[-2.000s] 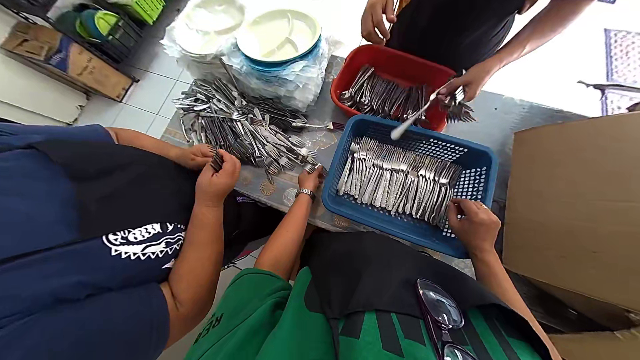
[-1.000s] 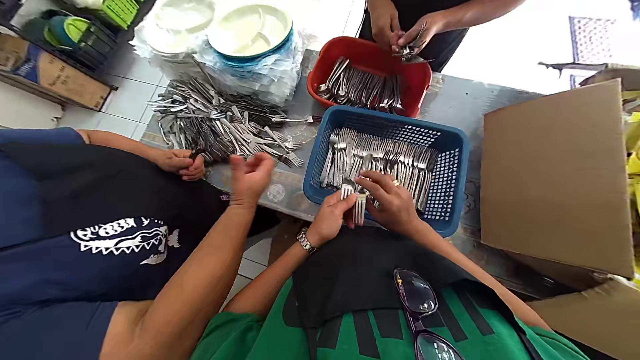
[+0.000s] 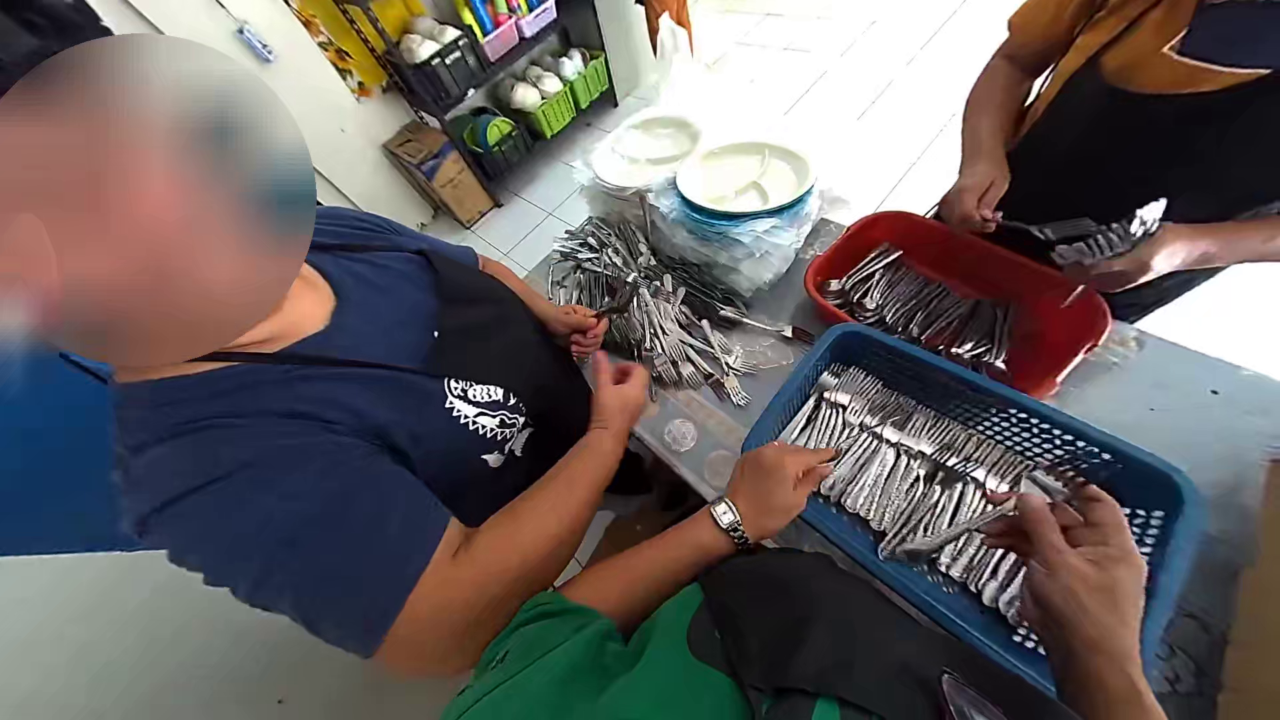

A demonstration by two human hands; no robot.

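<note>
A blue plastic basket [image 3: 1180, 500] in front of me holds many metal forks [image 3: 900, 480] lying in rows. My left hand [image 3: 778, 488], with a wristwatch [image 3: 729, 520] at the wrist, is at the basket's near left rim; its fingertips are together over the forks, and whether they pinch one is unclear. My right hand [image 3: 1085, 560] is over the basket's right part, holding a fork [image 3: 955, 532] with its handle pointing left. Beyond the basket, a red plastic tub [image 3: 1065, 340] holds spoons [image 3: 920, 305]. A loose heap of forks [image 3: 665, 310] lies on the table to the left.
A co-worker in a dark apron stands at left, hands [image 3: 600, 360] beside the heap. Another co-worker holds cutlery [image 3: 1110, 238] over the tub. Stacked divided plates [image 3: 745, 178] in plastic stand behind the heap. A cardboard box edge [image 3: 1255, 590] is at far right.
My hands, together over the basket's near side a second ago, are now apart, left and right. The far co-worker's hands have spread apart. The view has swung left and up.
</note>
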